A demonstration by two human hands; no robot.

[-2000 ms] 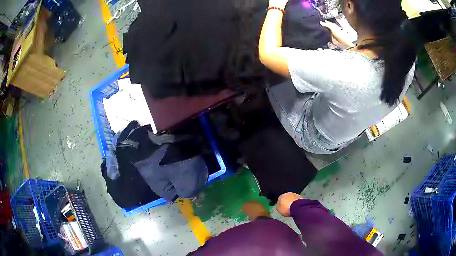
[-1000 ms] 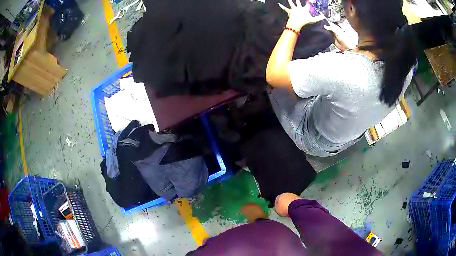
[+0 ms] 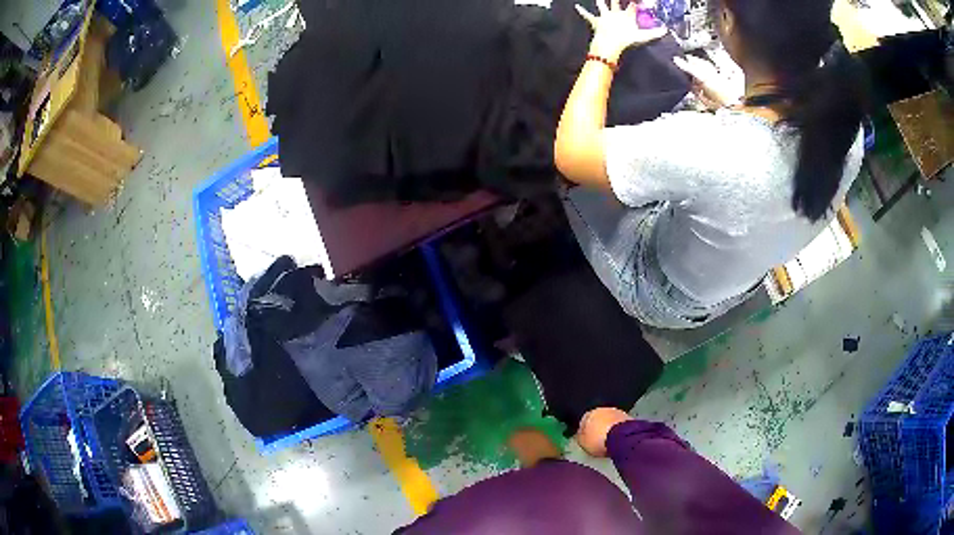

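My right hand point(image 3: 602, 431), in a purple sleeve, is closed on the lower edge of a black garment piece point(image 3: 586, 350). The piece stretches from my hand up toward the seated person's side. A blurred brownish shape shows left of my right hand, by the purple clothing; I cannot tell if it is my left hand. More black cloth point(image 3: 398, 94) is spread wide over a dark maroon side board point(image 3: 403, 232). A blue crate point(image 3: 214, 246) below it holds grey-blue and black pieces point(image 3: 361, 361) and a white patch point(image 3: 274, 228).
A person in a grey top point(image 3: 701, 199) sits at the right, hands near the machine table. Small blue baskets point(image 3: 63, 439) stand at lower left, another blue crate point(image 3: 910, 439) at lower right. A tan wooden cabinet point(image 3: 84, 157) stands at upper left, beside a yellow floor line.
The seated person's left hand has lifted off the cloth with fingers spread, and the black cloth beside it has shifted. My right hand has hardly moved and stays on the black piece.
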